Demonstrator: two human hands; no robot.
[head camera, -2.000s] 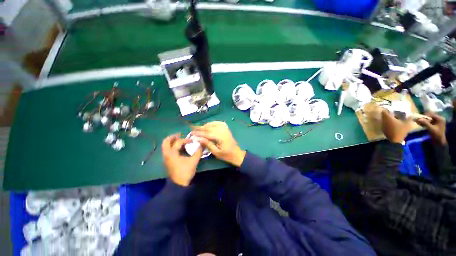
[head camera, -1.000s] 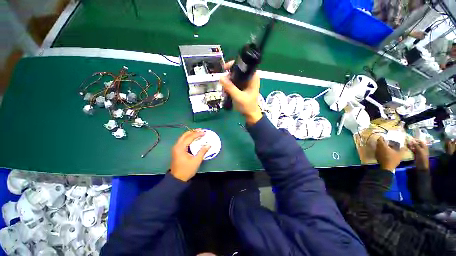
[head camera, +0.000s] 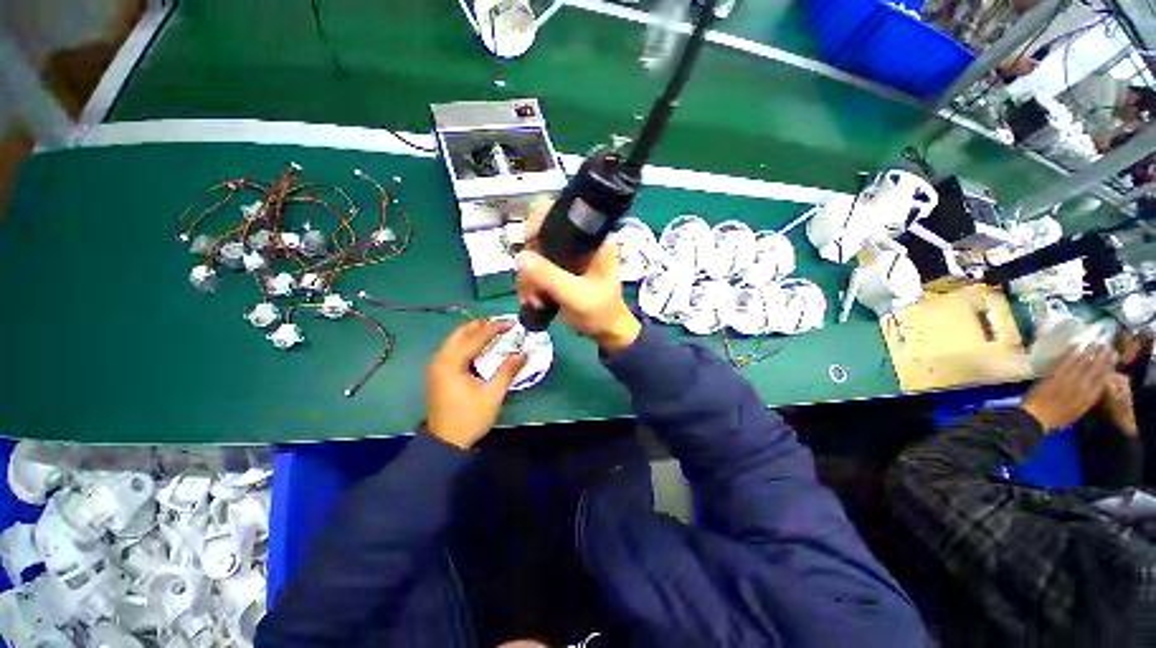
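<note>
My left hand (head camera: 467, 384) holds a round white housing part (head camera: 535, 365) on the green bench near its front edge. My right hand (head camera: 577, 279) is closed around a black electric screwdriver (head camera: 591, 209), which is tilted, its upper end leaning right. The driver's lower end is over the housing part, between my left fingers and the part's far side; the tip and any screw are too small to see. The grey screw feeder (head camera: 497, 171) stands just behind my hands.
Wired motors (head camera: 282, 281) lie tangled at left. White subassemblies (head camera: 710, 304) stand in rows at right, near a small white ring (head camera: 838, 373). A blue bin of white housings (head camera: 140, 544) is at lower left. A neighbour's hands (head camera: 1078, 380) are beside a tan board (head camera: 953, 339).
My right hand has brought the driver from beside the feeder down and left onto the housing part. My left hand stays on the part. The neighbour's hands have moved right, off the tan board.
</note>
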